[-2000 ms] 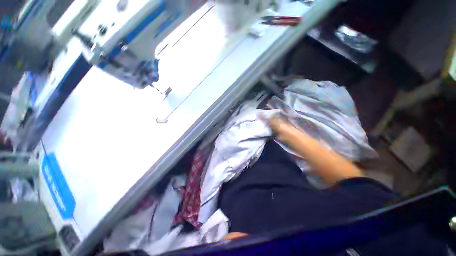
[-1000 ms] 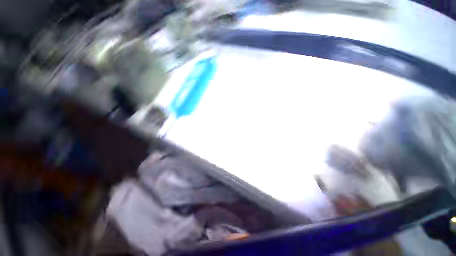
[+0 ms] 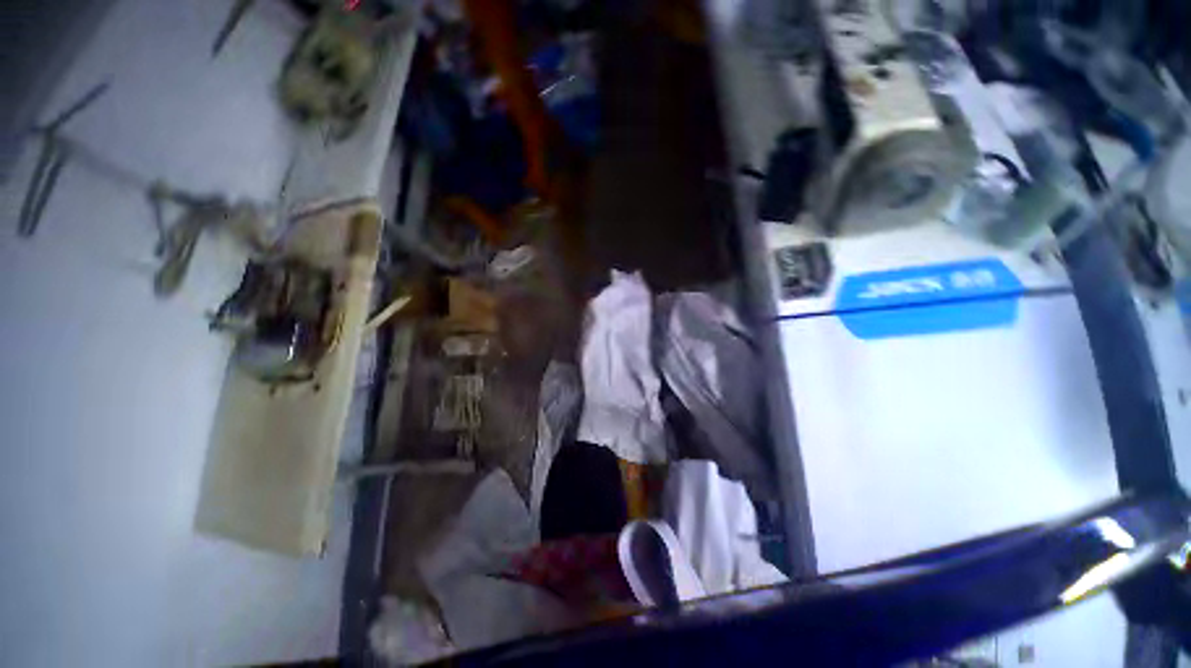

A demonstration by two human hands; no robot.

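Observation:
Pale grey-white garment cloth (image 3: 620,372) hangs in long folds in the gap left of the white sewing table (image 3: 940,431). Red checked fabric (image 3: 571,564) and a curled pale strip (image 3: 649,555) lie at the bottom centre, beside a dark rounded shape that may be my clothing. A small orange-brown patch between the cloths may be skin of my left hand, mostly hidden; its grip cannot be told. My right hand is not in view. A dark band cuts across the bottom of the picture.
A neighbouring machine (image 3: 901,170) with a round end stands at the upper right, beyond the blue JACK sticker (image 3: 930,298). Another pale table (image 3: 118,431) is at left, with a wooden board (image 3: 274,457) and a small metal device (image 3: 287,320). Orange objects and clutter lie on the dark floor.
The view has swung left, past the table's end to the aisle. My forearm, plainly seen two seconds ago, no longer shows clearly. The pale cloth now appears hanging beside the table.

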